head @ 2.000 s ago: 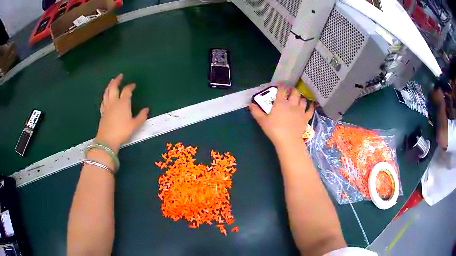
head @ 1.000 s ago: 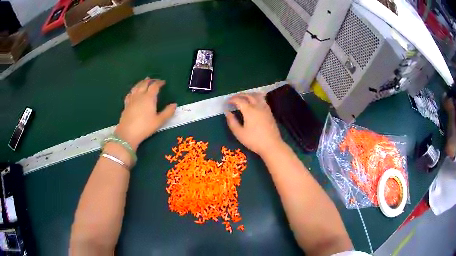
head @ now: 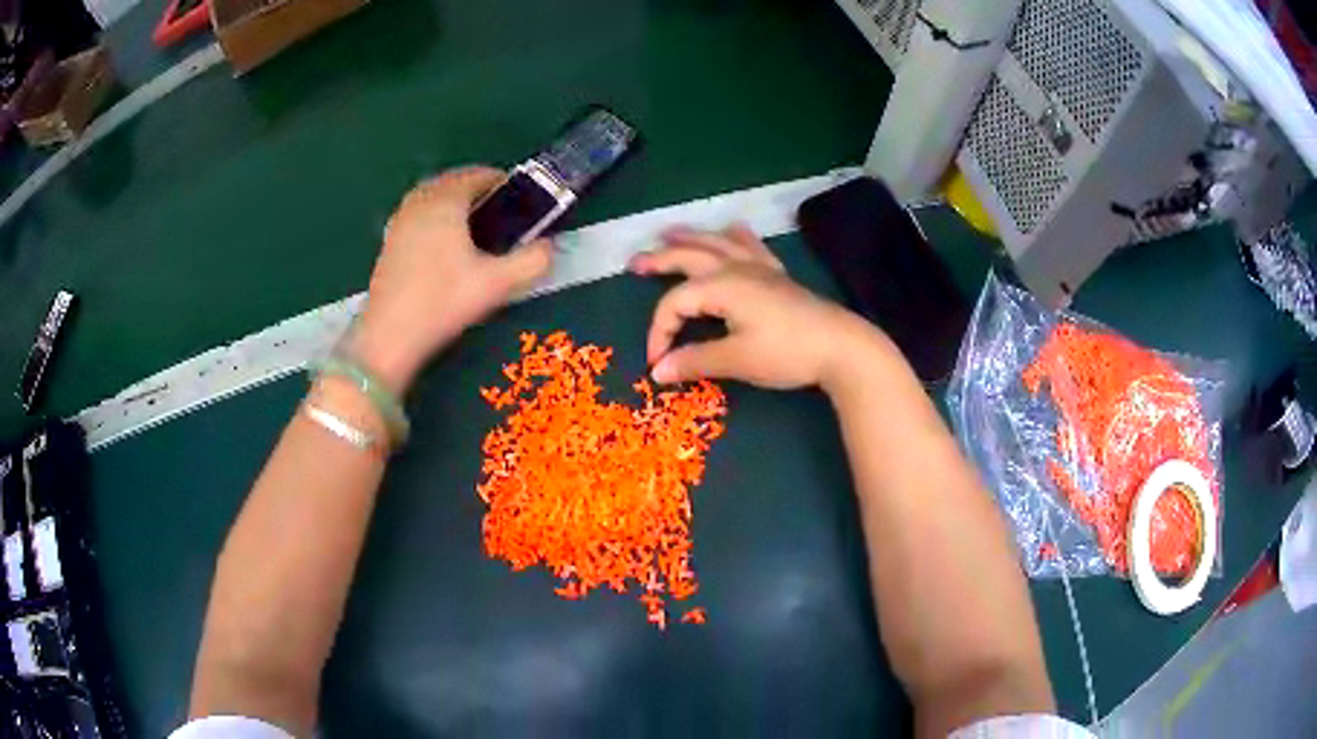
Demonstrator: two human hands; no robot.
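Note:
My left hand point(head: 451, 267) holds a handset point(head: 552, 181) by its dark screen end, above the belt beside the pale rail. The handset is tilted, its silvery board end pointing up and right. My right hand point(head: 729, 311) is over the upper right edge of the pile of small orange parts point(head: 592, 484), thumb and forefinger curled toward each other at the pile. Whether a part is between the fingertips cannot be told.
A black smartphone or case point(head: 884, 267) lies by the post. At right are a plastic bag point(head: 1011, 433) of orange parts and a tape roll point(head: 1171, 537). A black tray point(head: 51, 578) is at left. Another handset point(head: 46, 350) lies on the belt. A cardboard box point(head: 275, 26) is beyond.
My left hand has taken hold of the handset from the belt. My right hand has left the black smartphone and come to the orange pile's edge. The view has shifted slightly.

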